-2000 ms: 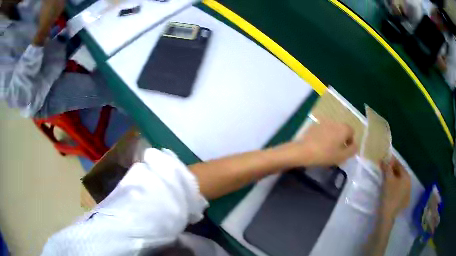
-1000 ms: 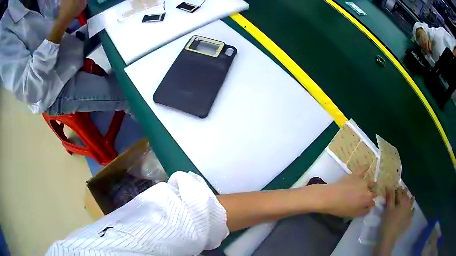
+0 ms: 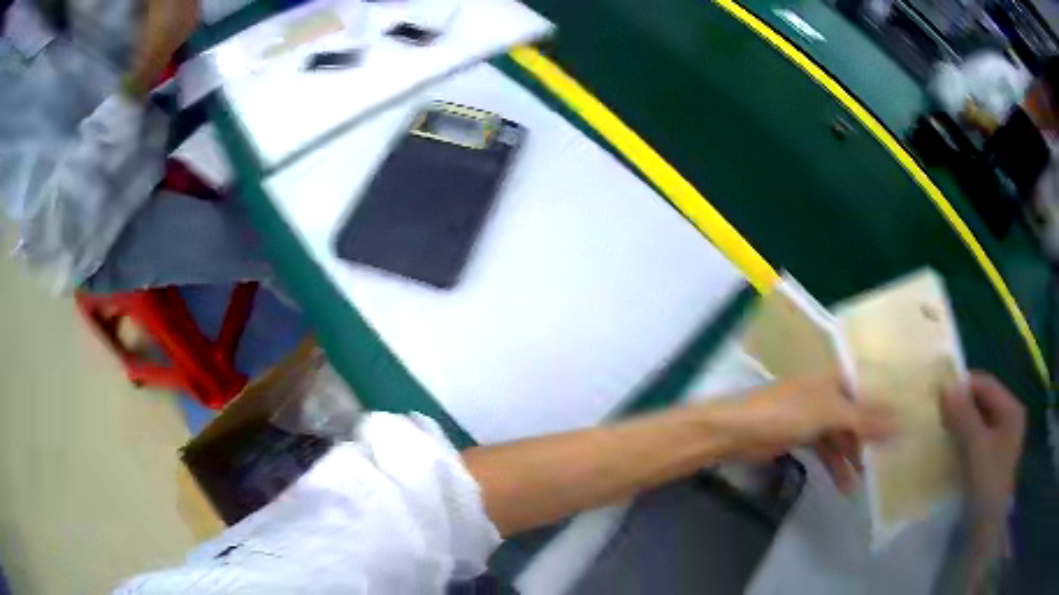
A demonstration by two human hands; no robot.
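My right hand (image 3: 987, 436) grips the right edge of a white-edged tan adhesive sheet (image 3: 912, 384), held up at the lower right. My left hand (image 3: 819, 424) is at the sheet's left edge, fingers bent and blurred; whether it grips the sheet is unclear. Another tan adhesive sheet (image 3: 792, 337) lies behind my left hand. A black housing (image 3: 685, 540) lies below my left forearm, partly hidden by it and cut off by the bottom edge. A second black housing (image 3: 432, 207) lies on a white foam mat (image 3: 557, 302), with a tan-framed window at its upper end.
A seated person (image 3: 87, 186) is at the left, by a red stool (image 3: 174, 337). An open cardboard carton (image 3: 250, 447) stands on the floor beside the bench. Small dark pieces (image 3: 335, 59) lie on the farther mat. Yellow lines (image 3: 650, 169) edge the green surface. Another person (image 3: 981, 93) is at upper right.
The tan adhesive sheet in my right hand is raised and opened out, showing a larger face. My right hand has moved up and right. The view has shifted slightly.
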